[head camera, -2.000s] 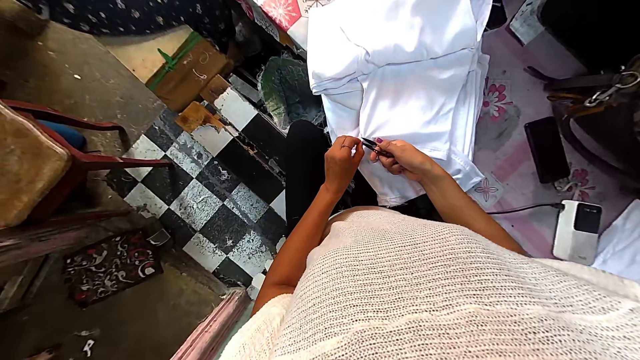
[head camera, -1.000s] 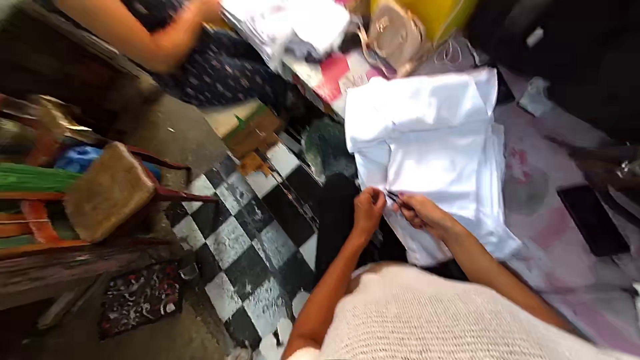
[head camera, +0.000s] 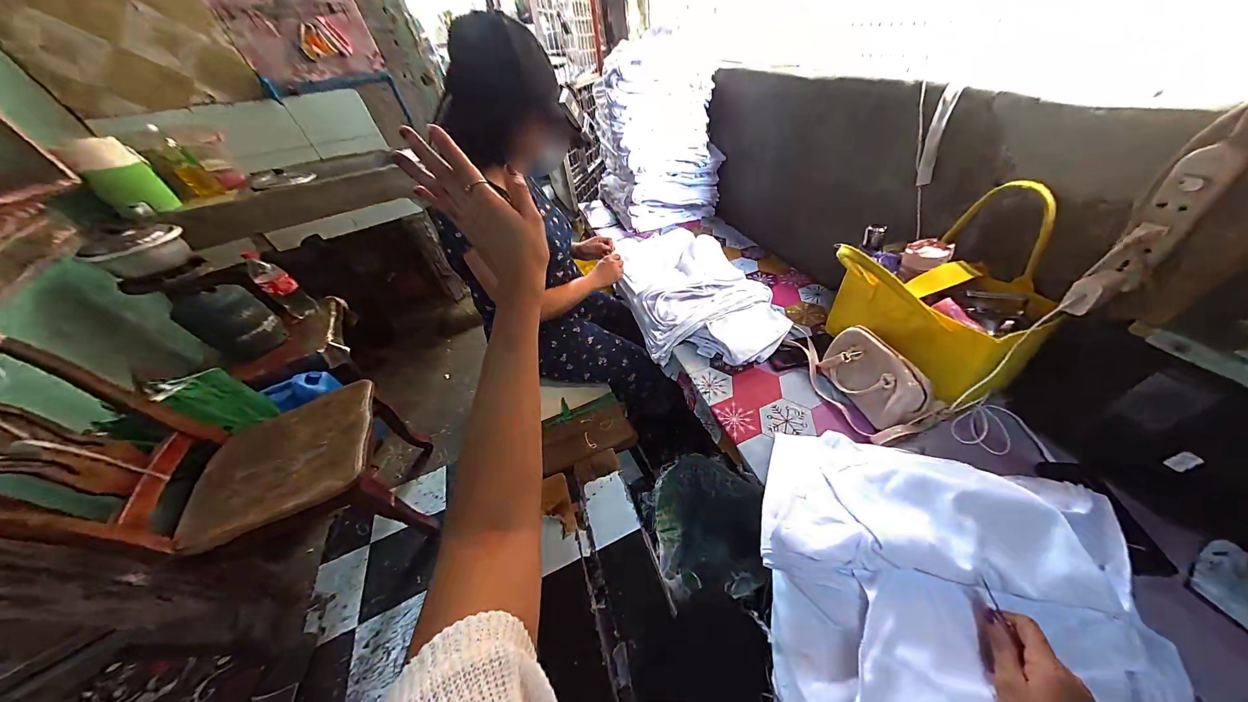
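Note:
Raised high in front of the view, my left hand (head camera: 480, 207) has its fingers spread and wears a ring, with nothing held in it. At the lower right, my right hand (head camera: 1032, 658) rests over a pile of folded white cloth (head camera: 926, 556) and grips a thin, dark, pointed tool (head camera: 994, 606), whose kind cannot be made out. The tool's tip lies over the cloth.
A co-worker (head camera: 575, 312) sits across, both hands at a heap of white garments (head camera: 697, 292). Behind stands a tall stack of white cloth (head camera: 658, 136). A yellow bag (head camera: 916, 322) and a beige handbag (head camera: 873, 378) sit right. A wooden chair (head camera: 283, 463) is left.
My left hand has left the cloth and the tool and is now up in the air with its fingers apart. My right hand still holds the tool over the cloth. The view has tilted up.

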